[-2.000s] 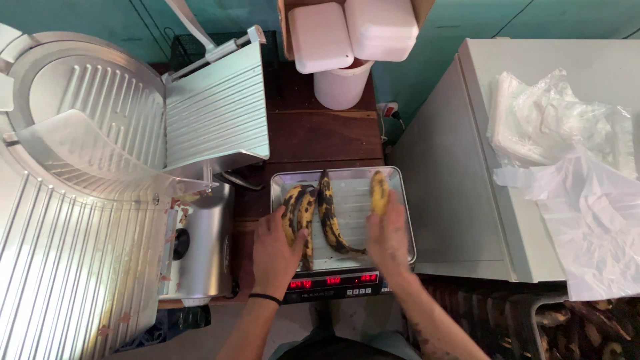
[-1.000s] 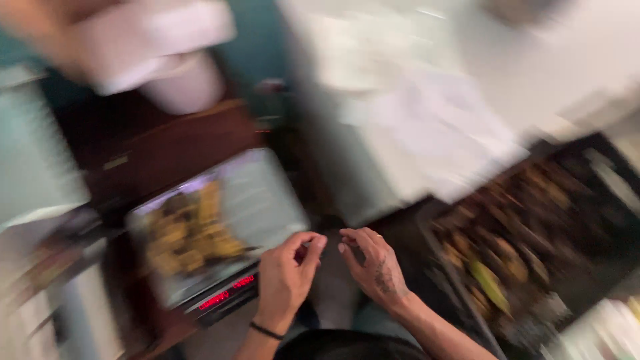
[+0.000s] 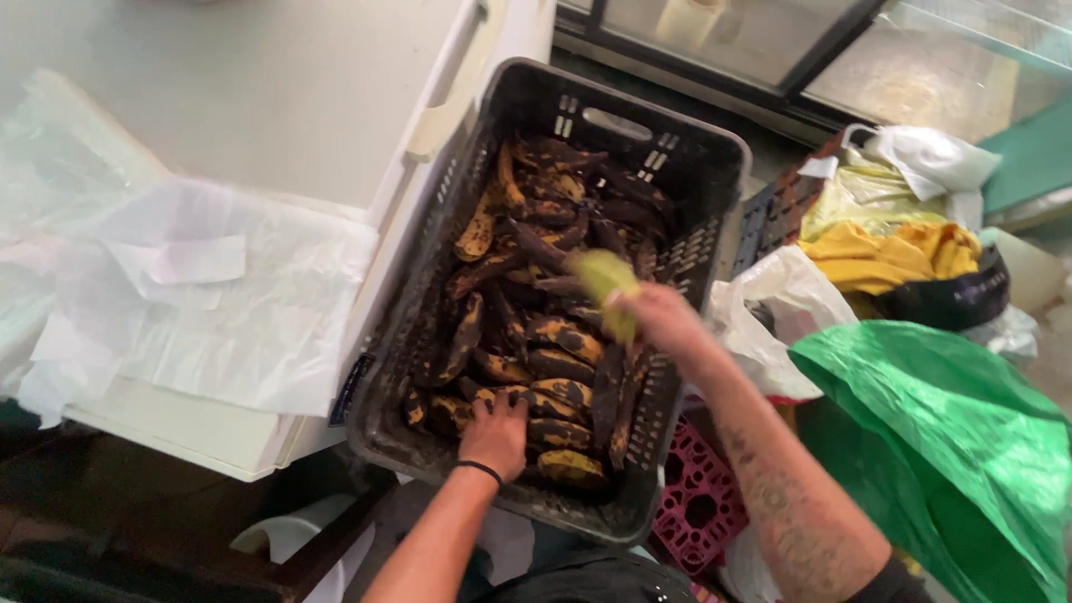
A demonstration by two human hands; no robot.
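A black plastic crate holds many ripe plantains, most of them dark brown or spotted with yellow. My right hand grips a blurred yellow-green plantain above the crate's right half. Down in the near left part of the crate, my left hand rests with its fingers on the spotted plantains; whether it grips one I cannot tell.
Left of the crate stands a white chest freezer with thin plastic bags on its lid. To the right are a green plastic bag, a white bag, yellow cloth and a magenta crate.
The view has swung right, from the scale and its metal tray to the black crate. My hands, both empty a second ago, are now at the crate, the right one holding a yellow-green plantain.
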